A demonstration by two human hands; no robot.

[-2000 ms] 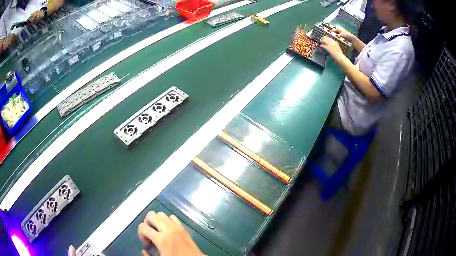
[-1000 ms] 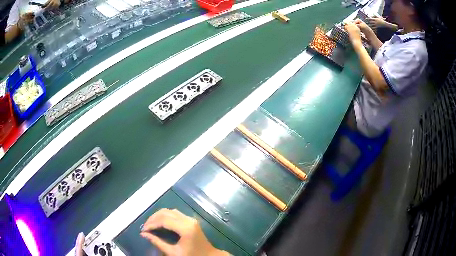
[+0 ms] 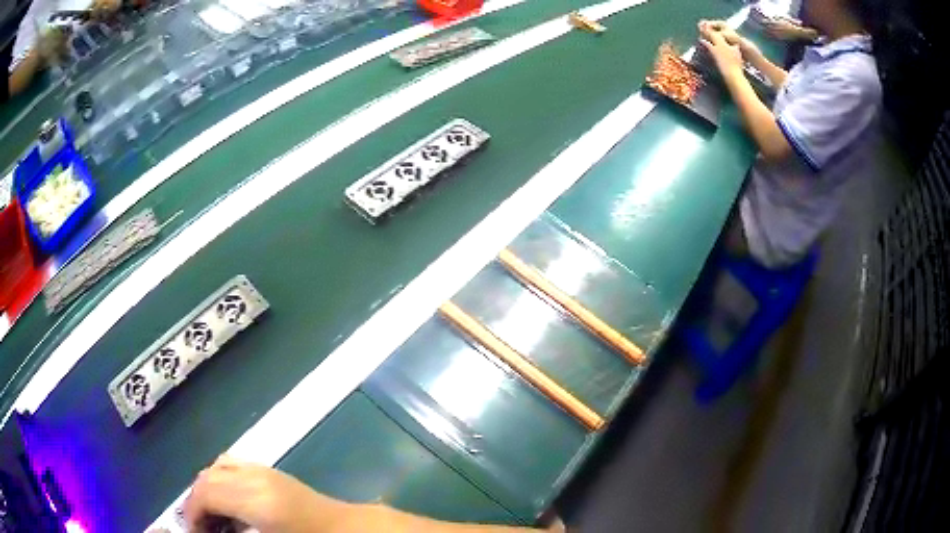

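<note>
My right hand [image 3: 245,498] is at the bottom left, its fingers bent down over a grey metal piece [image 3: 173,519] at the frame's lower edge. The hand covers most of this piece, which looks like the end of a housing. The fingertips are hidden and blurred, so I cannot tell whether they hold anything. My left hand cannot be made out. Two copper-coloured rods [image 3: 521,364] lie parallel on a clear plastic sheet [image 3: 411,401] on the green bench top.
Four-opening housings [image 3: 190,349] [image 3: 418,169] lie on the green belt beyond the white rail [image 3: 333,392]. A purple-lit machine [image 3: 52,489] stands at left, near a blue bin [image 3: 63,203]. A seated person [image 3: 823,125] works at right beside a dark tray of copper pieces [image 3: 682,89].
My right hand has moved left and down from above the bench to the grey piece. The finger seen at the lower left is no longer distinguishable. The belt housings have shifted up and right in view.
</note>
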